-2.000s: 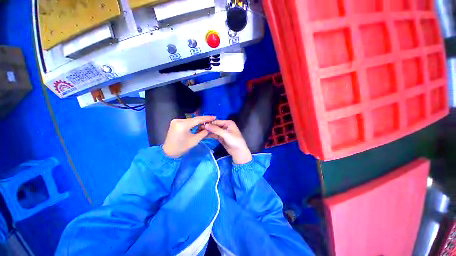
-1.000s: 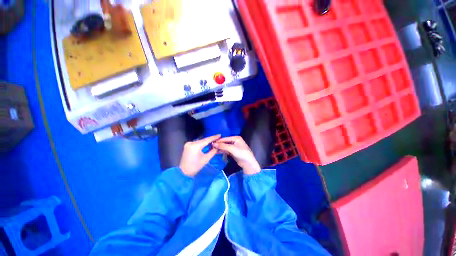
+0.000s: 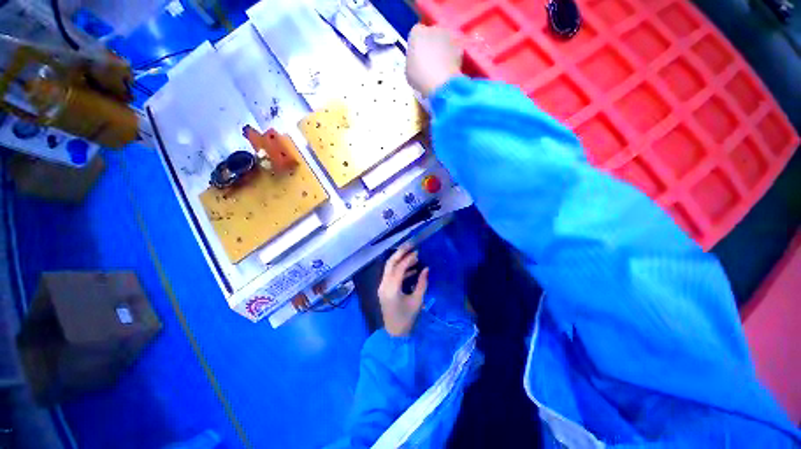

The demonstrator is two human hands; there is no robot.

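My left hand (image 3: pixel 402 294) is over my lap, below the machine's front edge, with thumb and fingers apart; I see nothing held in it. My right hand (image 3: pixel 434 58) is stretched forward between the white machine (image 3: pixel 360 210) and the left edge of the red foam tray (image 3: pixel 606 110). Its fingertips are hard to see, so I cannot tell if it holds anything. A black round unit (image 3: pixel 563 17) lies on the tray's far part. Another black round unit (image 3: pixel 234 169) sits at the left yellow plate (image 3: pixel 263 206), beside an orange-brown fixture (image 3: pixel 276 149).
The right yellow plate (image 3: pixel 362 131) and a red button (image 3: pixel 430 184) are on the machine. A cardboard box (image 3: pixel 88 324) stands on the blue floor at left. Yellow-brown equipment (image 3: pixel 88 96) is at the upper left. A pink foam pad (image 3: pixel 777 329) is at the right edge.
My hands have parted. My right hand has moved forward to the tray's left edge; my left hand stays low over my lap. The view has turned, showing more of the machine.
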